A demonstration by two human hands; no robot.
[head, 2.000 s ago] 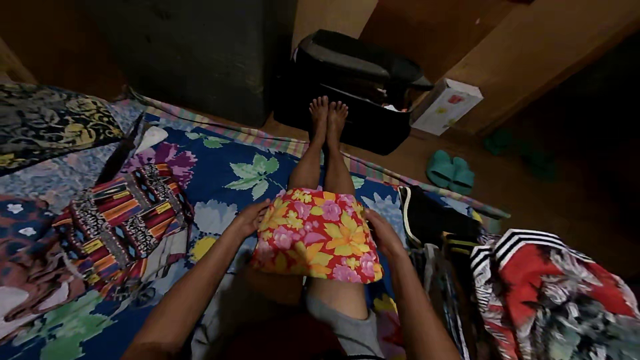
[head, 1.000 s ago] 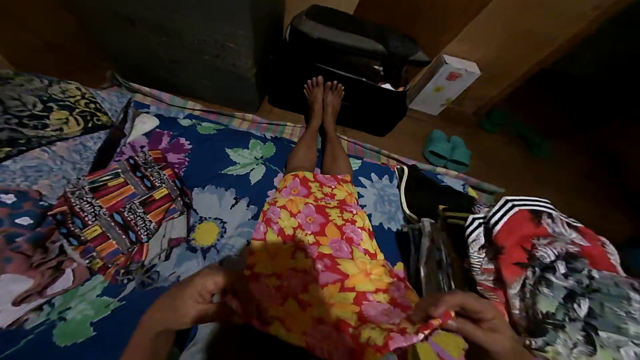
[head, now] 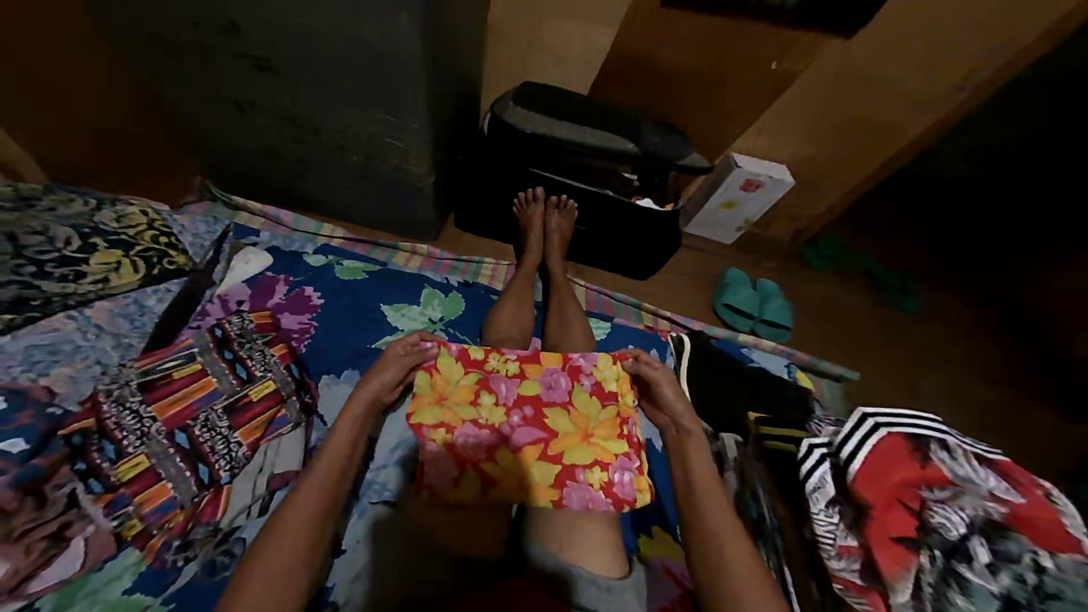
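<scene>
A red floral cloth (head: 527,429) with yellow and pink flowers lies folded into a rough rectangle across my thighs. My left hand (head: 399,367) grips its upper left corner, thumb and fingers on the edge. At the upper right corner, my right hand (head: 659,389) holds the folded layers along the side. My bare legs stretch out beyond the cloth on a blue floral bedsheet (head: 357,293).
A patterned garment (head: 191,416) lies left. Black clothing (head: 739,382) and a red, black and white garment (head: 901,501) lie right. Past my feet are an open black bag (head: 586,238), a white box (head: 739,200) and teal slippers (head: 754,304).
One second ago the floral cloth was spread long over my legs, with both hands at its near end. Now it is folded shorter, and my hands are farther forward at its far corners.
</scene>
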